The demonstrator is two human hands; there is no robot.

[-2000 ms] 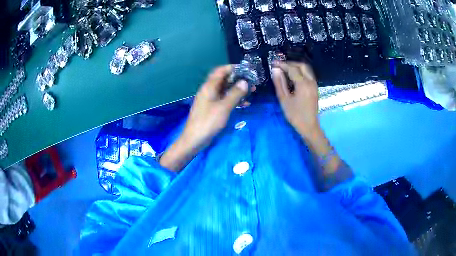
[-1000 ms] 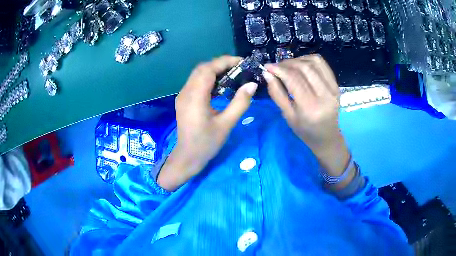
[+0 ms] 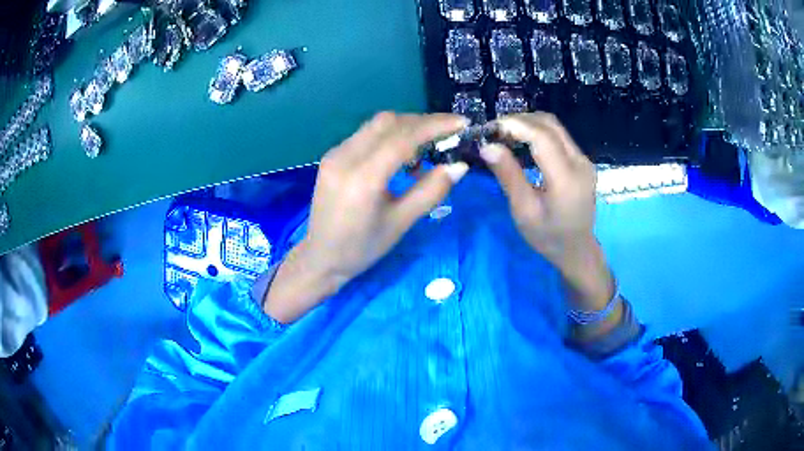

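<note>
A small dark, shiny case (image 3: 472, 141) is held in front of my chest, at the near edge of the black tray; fingers hide much of it. My left hand (image 3: 375, 198) pinches its left side between thumb and fingers. My right hand (image 3: 554, 189) has thumb and fingertips on its right side. The black tray (image 3: 617, 123) holds silvery octagonal cases in rows behind my hands. Two cases of the nearest row show just above my fingertips.
Two loose cases (image 3: 254, 74) lie touching on the green mat (image 3: 353, 79). A glittering pile (image 3: 198, 22) and a line of cases lie left. A clear tray (image 3: 763, 79) is right. A red stool (image 3: 79, 269) and a blue stool (image 3: 216, 251) stand below. Parts of people's sleeves show at both sides.
The held case has turned from slanted to flatter between my hands. My right fingertips have moved from its top to its right side. The view has shifted slightly.
</note>
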